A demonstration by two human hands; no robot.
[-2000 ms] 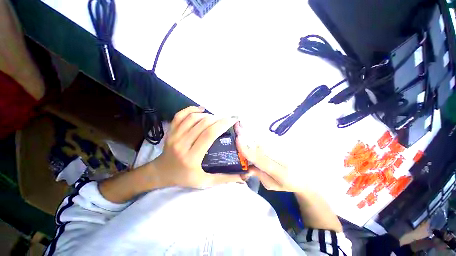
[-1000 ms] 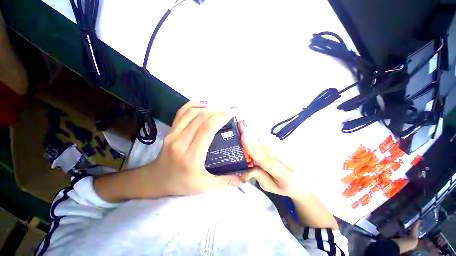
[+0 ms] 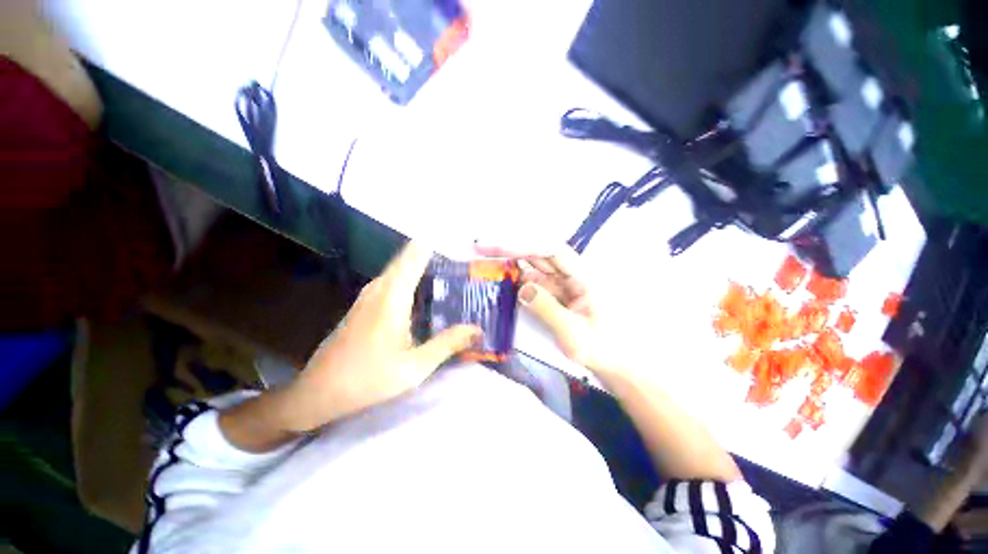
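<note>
A black controller unit with pale printed text is held in front of my body. Orange shows at its top right corner and along its lower edge. My left hand grips its left side, thumb across the lower face. My right hand is at the unit's right end, thumb and fingers bent around the orange corner; the image is blurred and I cannot tell how firmly they touch. Loose orange plastic pieces lie in a scattered pile at the right.
A fitted unit with an orange end lies at the top. Several units with bundled black leads stand by a black board at upper right. A lead hangs over the left table edge. Another person's hand shows at far right.
The unit has been turned in my hands, and orange now shows at its top corner and lower edge. My view has shifted, so the fitted unit at the top shows more.
</note>
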